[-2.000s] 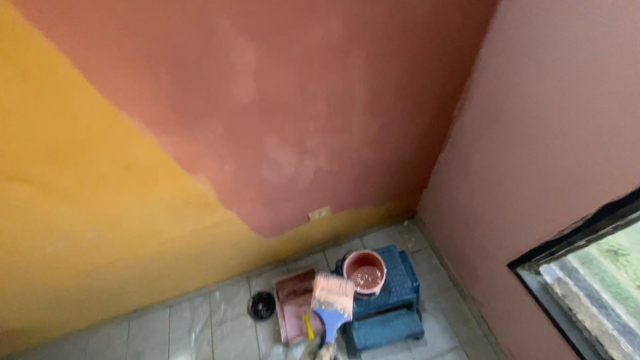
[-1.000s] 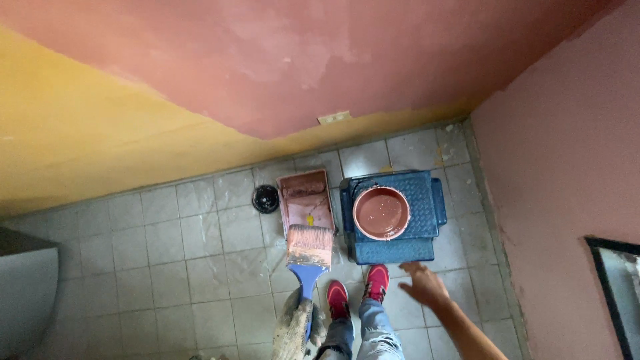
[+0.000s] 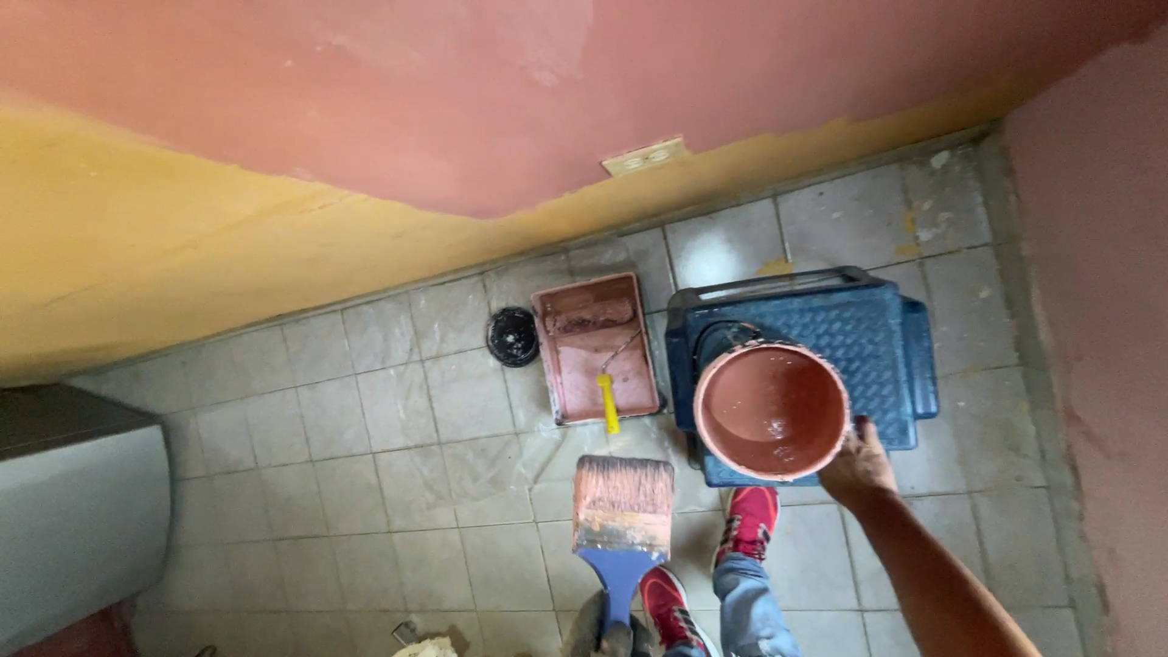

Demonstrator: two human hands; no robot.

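Note:
My left hand (image 3: 610, 630), in a dark, paint-stained glove, is closed around the blue handle of a wide paintbrush (image 3: 624, 511) whose bristles carry pink paint. My bare right hand (image 3: 858, 464) grips the lower right side of a bucket (image 3: 772, 411) of pink paint; part of its fingers is hidden by the bucket. The bucket is over a blue plastic step stool (image 3: 867, 356). Left of the stool lies a pink-stained paint tray (image 3: 598, 347) with a paint roller (image 3: 610, 401) in it, its yellow handle toward me. A round black lid (image 3: 513, 336) lies beside the tray.
The yellow wall (image 3: 228, 237), partly painted pink, holds an electrical outlet (image 3: 646, 158) low down. A pink wall (image 3: 1095, 274) stands at the right. A grey-white box-like object (image 3: 82, 502) is at the left. My red shoes (image 3: 750, 525) stand on the tiled floor (image 3: 401, 474) near the stool.
My right hand has moved up to the bucket and taken hold of its side. The bucket appears tilted or lifted slightly toward me. The brush stays in my left hand.

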